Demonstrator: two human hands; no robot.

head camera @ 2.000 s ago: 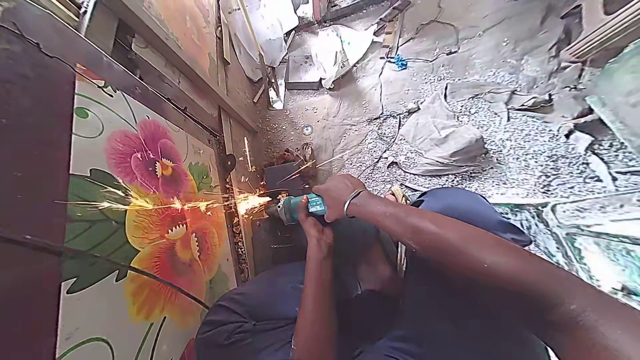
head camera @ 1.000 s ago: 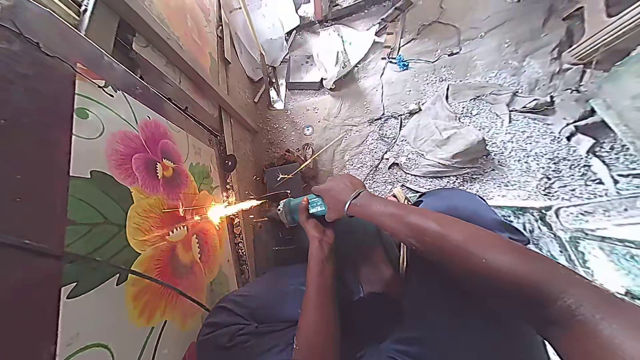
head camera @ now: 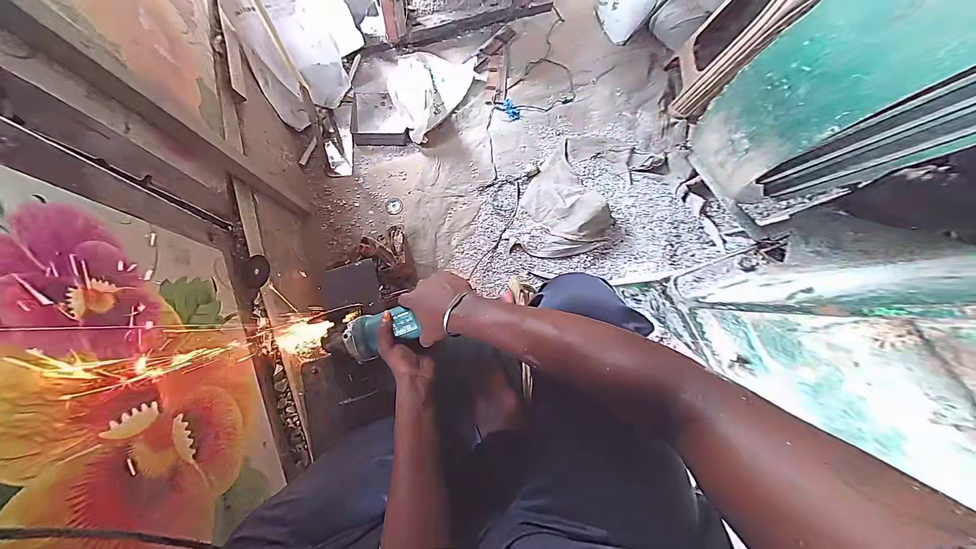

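Observation:
A teal angle grinder (head camera: 385, 332) is held in both my hands near the middle of the view. My left hand (head camera: 404, 351) wraps the body near its head from below. Around the rear of the body closes my right hand (head camera: 436, 305), with a metal bangle at the wrist. Bright sparks (head camera: 301, 338) fly leftward from the grinder's head, across a panel printed with large flowers (head camera: 175, 427). A dark block (head camera: 351, 284) lies just beyond the tool. The disc and the spot it touches are hidden by glare and the head.
Grey cloth (head camera: 568, 202) lies on gravel ahead. Farther off are a shallow metal tray (head camera: 381, 139), a white sack (head camera: 431, 88), a thin cable (head camera: 492, 145) and a blue item (head camera: 508, 109). Wooden framing (head camera: 152, 130) stands on the left; green sheets (head camera: 823, 84) are at the right.
The spark stream, short and narrow a second ago, now spreads wide across the flowered panel. Both hands keep their hold on the grinder.

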